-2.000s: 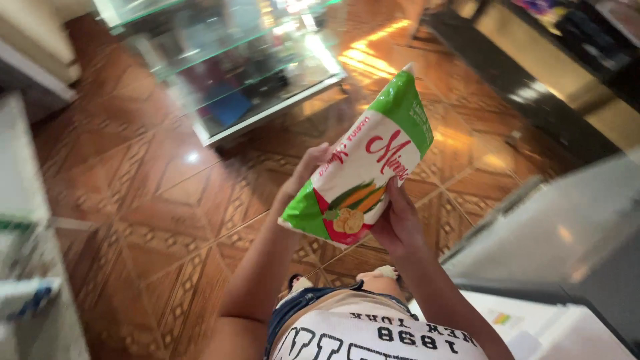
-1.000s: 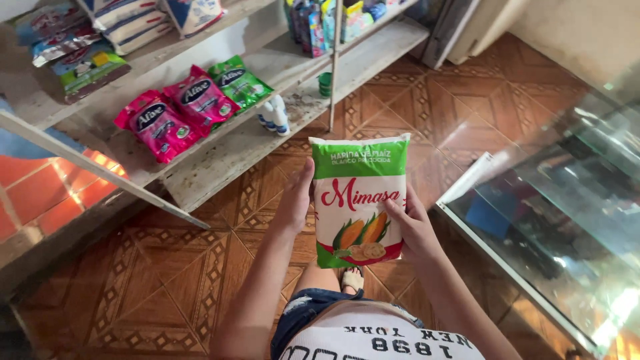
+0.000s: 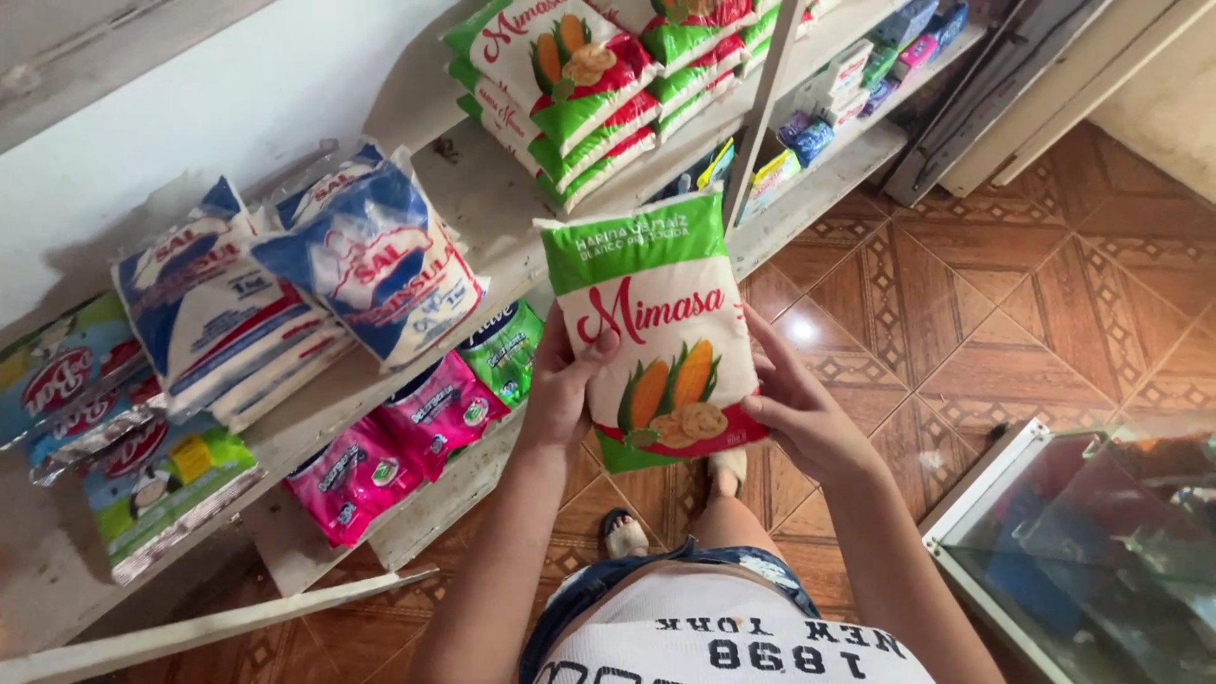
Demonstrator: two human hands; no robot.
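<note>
A green, white and red bag of Mimasa corn flour is held upright before me, its printed front facing up at the camera. My left hand grips its left side, thumb across the front. On the opposite side my right hand holds the lower edge, fingers partly behind the bag. Just beyond the bag's top, a stack of like flour bags lies on the shelf. Bags of salt lie on that shelf to the left.
Pink detergent bags and a green one lie on a lower shelf. Milk-type packets are at far left. A glass display case stands at right. Small boxes fill the shelves beyond a metal upright. The floor is tiled.
The view has turned from the display case to the shelves, and now shows the salt bags and the flour stack. The flour bag stays in both hands; it was tilted sideways two seconds ago.
</note>
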